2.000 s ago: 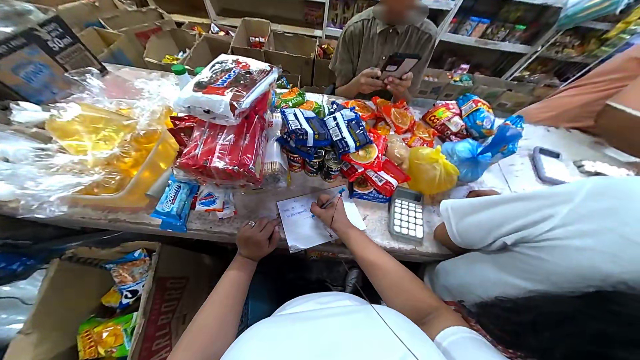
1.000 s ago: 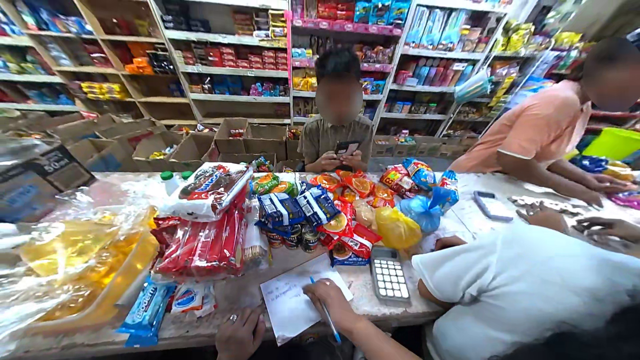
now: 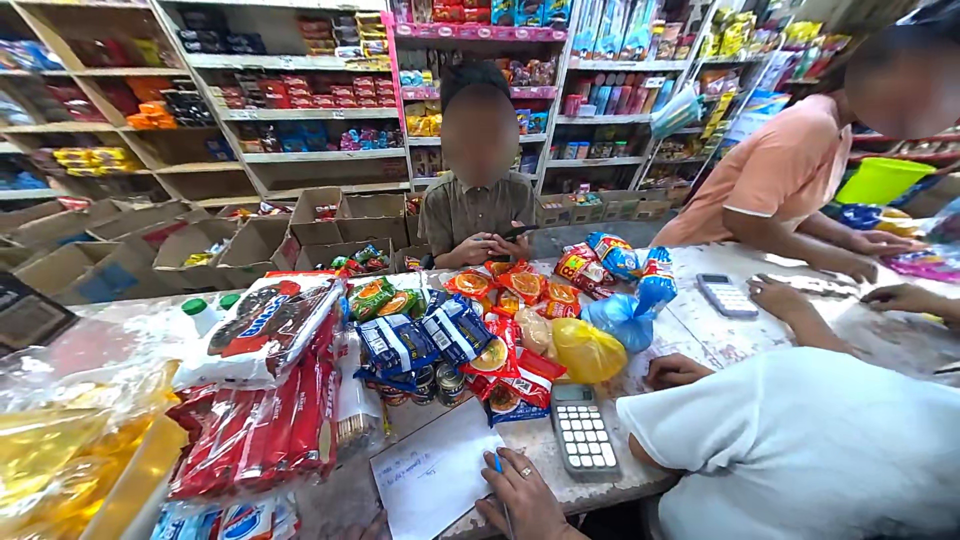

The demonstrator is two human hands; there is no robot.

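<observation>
My right hand [image 3: 523,491] rests at the right edge of a white sheet of paper [image 3: 435,480] that bears handwriting, closed around a blue pen [image 3: 497,462]. At the bottom edge of the view, left of the paper, only a small part of my left hand [image 3: 373,529] shows; its fingers are mostly cut off. A grey calculator [image 3: 585,439] with white keys lies right of the paper. Behind the sheet are small tins [image 3: 450,382], blue packets [image 3: 397,345], red noodle packets [image 3: 517,375] and a yellow plastic bag [image 3: 589,351].
Stacked red packs [image 3: 262,427] and bagged yellow liquid [image 3: 60,465] stand at left. A person with a phone [image 3: 517,232] faces me across the counter. A person in white [image 3: 810,442] leans close at right, near a second calculator [image 3: 727,295]. Cardboard boxes [image 3: 255,251] and shelves line the back.
The view has tilted up, so my left hand, earlier seen beside the paper, is now mostly out of frame. The person opposite has lowered the phone.
</observation>
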